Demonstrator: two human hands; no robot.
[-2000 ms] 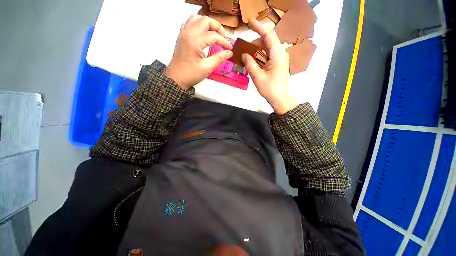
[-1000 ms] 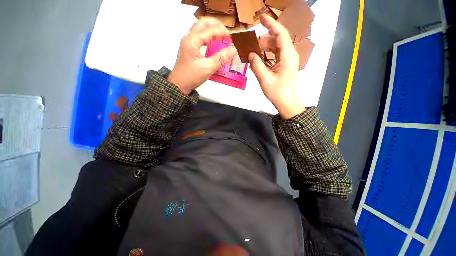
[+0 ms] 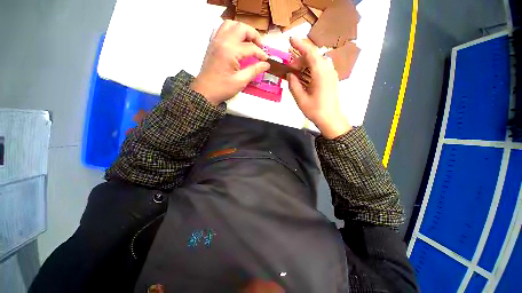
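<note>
A small brown leather piece [image 3: 278, 68] is held between the fingertips of both my hands, tilted so that little of its face shows. My left hand [image 3: 230, 62] pinches its left end. My right hand [image 3: 315, 83] holds its right end with thumb and forefinger. The bright pink holder [image 3: 264, 91] with a pale insert lies right below the piece, near the table's front edge, partly hidden by my left hand. A few small brown pieces show behind my right fingers.
A heap of brown cut pieces [image 3: 335, 26] covers the far side of the white table [image 3: 154, 46]. A blue bin [image 3: 106, 114] with brown bits stands low on the left. Blue panels [image 3: 466, 160] and a yellow floor line [image 3: 400, 97] are on the right.
The brown piece was face-on to the camera a second ago and is now tilted nearly edge-on. My left fingertips have closed in on its left end, and my right hand has lowered slightly.
</note>
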